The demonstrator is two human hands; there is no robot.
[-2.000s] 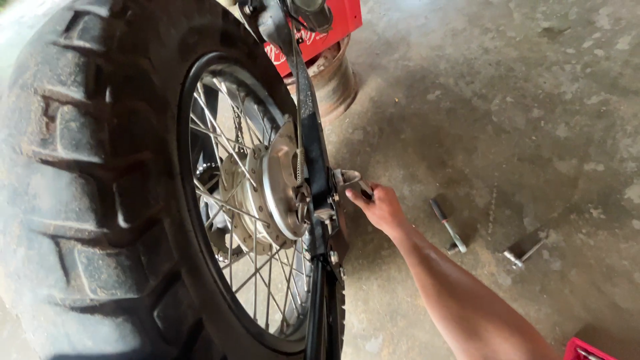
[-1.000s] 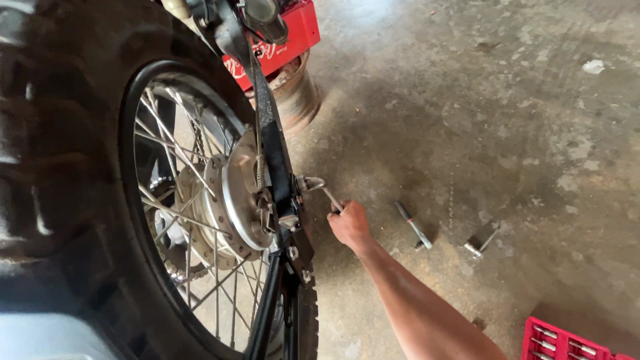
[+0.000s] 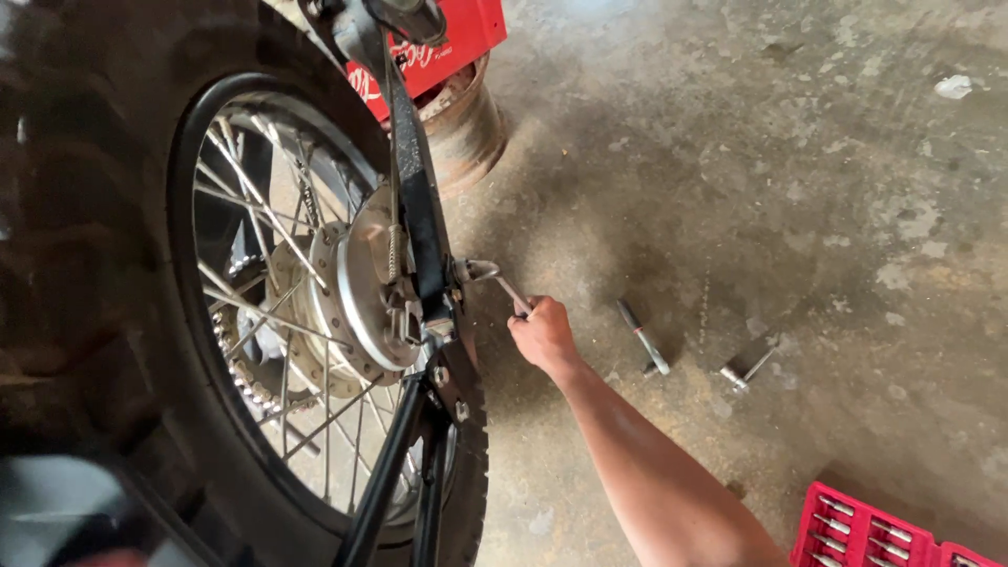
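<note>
My right hand (image 3: 545,335) is closed round the handle of an L-shaped metal wrench (image 3: 516,293). The wrench's head meets the axle end on the outer side of the black swingarm (image 3: 424,213). Left of it is the motorcycle's spoked wheel with a silver drum brake hub (image 3: 378,279), a spring on the brake cable or rod, and a chunky black tire (image 3: 87,236). The chain and sprocket show through the spokes. My left hand is not in view.
On the concrete floor to the right lie a ratchet with a black handle (image 3: 642,335) and a T-shaped metal tool (image 3: 748,370). A red socket case (image 3: 862,528) lies at the bottom right. A red crate (image 3: 465,35) rests on a rusty wheel rim (image 3: 465,134) at the top.
My right hand has moved out from close beside the swingarm and now grips the wrench farther from the axle. The view has shifted, bringing more of the red case into sight.
</note>
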